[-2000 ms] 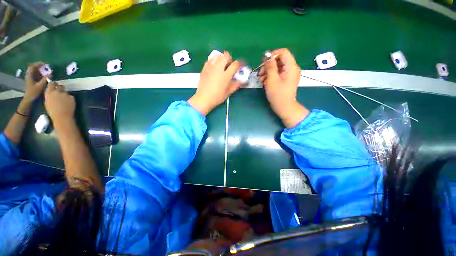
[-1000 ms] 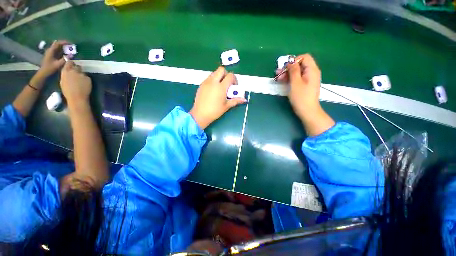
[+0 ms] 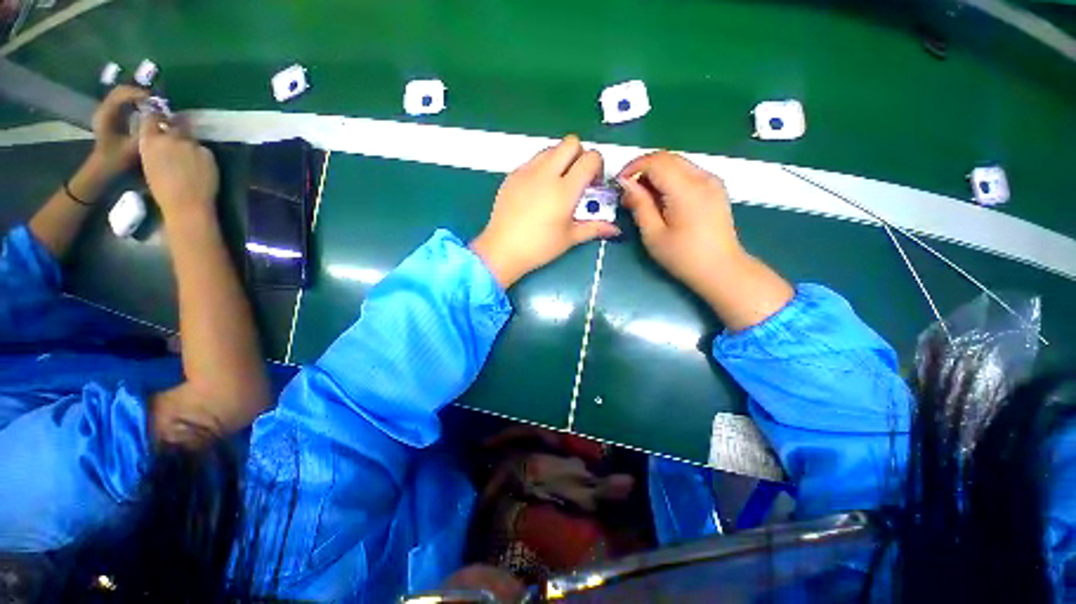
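Note:
My left hand holds a small white housing with a dark round centre, over the dark-green bench just below the whitish strip. My right hand is at the housing's upper right edge, thumb and forefinger pinched on the slim hand tool. Only a short bit of the tool shows; its tip is too small and blurred to make out. Whether a tiny part is at the fingertips I cannot tell.
More white housings lie spaced along the green belt. Two thin crossed rods, a clear plastic bag and a paper label are at right. A black pouch, a rounded white object and a neighbour's hands are at left.
My right hand has come from over a housing on the belt to the held housing, with the tool. The belt housings have shifted right in view, and the view has shifted somewhat.

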